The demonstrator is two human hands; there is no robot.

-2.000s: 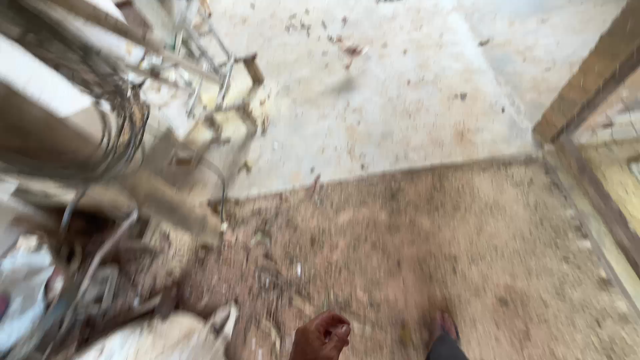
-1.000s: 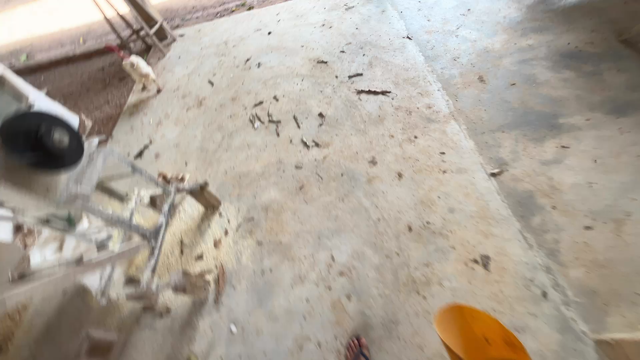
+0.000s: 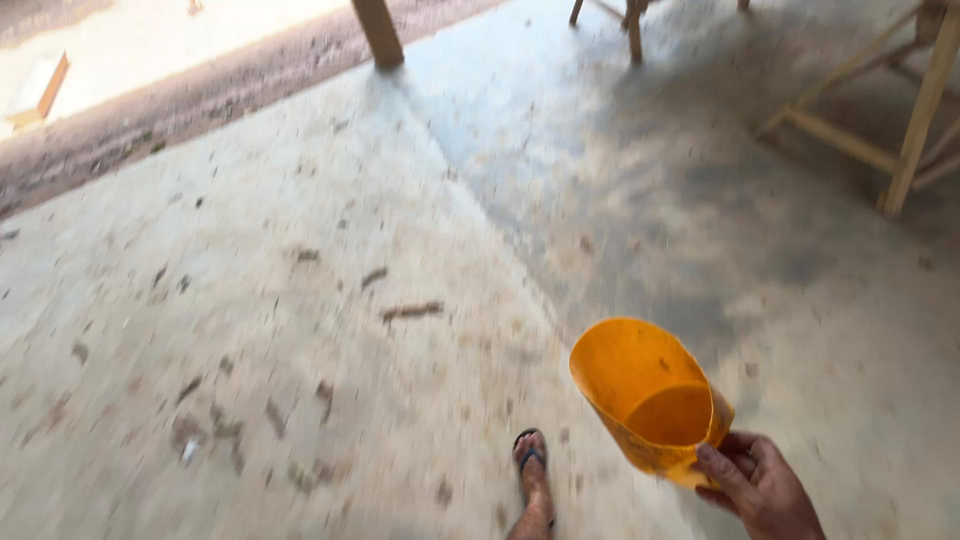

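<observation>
An orange-yellow plastic scoop with a slanted open mouth [image 3: 637, 375] is at the lower right. My right hand [image 3: 757, 480] grips its rear end, thumb on the near rim. The inside that shows looks bare of any contents, and its outer wall is stained. Below and left of the scoop, my foot in a dark flip-flop [image 3: 532, 465] is on the concrete floor. My left hand is out of the frame.
Twigs and debris, including a dark stick [image 3: 412, 310], litter the concrete [image 3: 450, 375]. A wooden post [image 3: 379, 34] stands at the slab's far edge. Wooden trestle legs [image 3: 911, 127] stand at the upper right, with more wooden legs [image 3: 635, 34] farther back. Bare ground lies beyond.
The view has moved a lot, from the dirt and cluttered bench to the open slab. The orange scoop, only partly seen one second ago, now shows fully with my right hand on it.
</observation>
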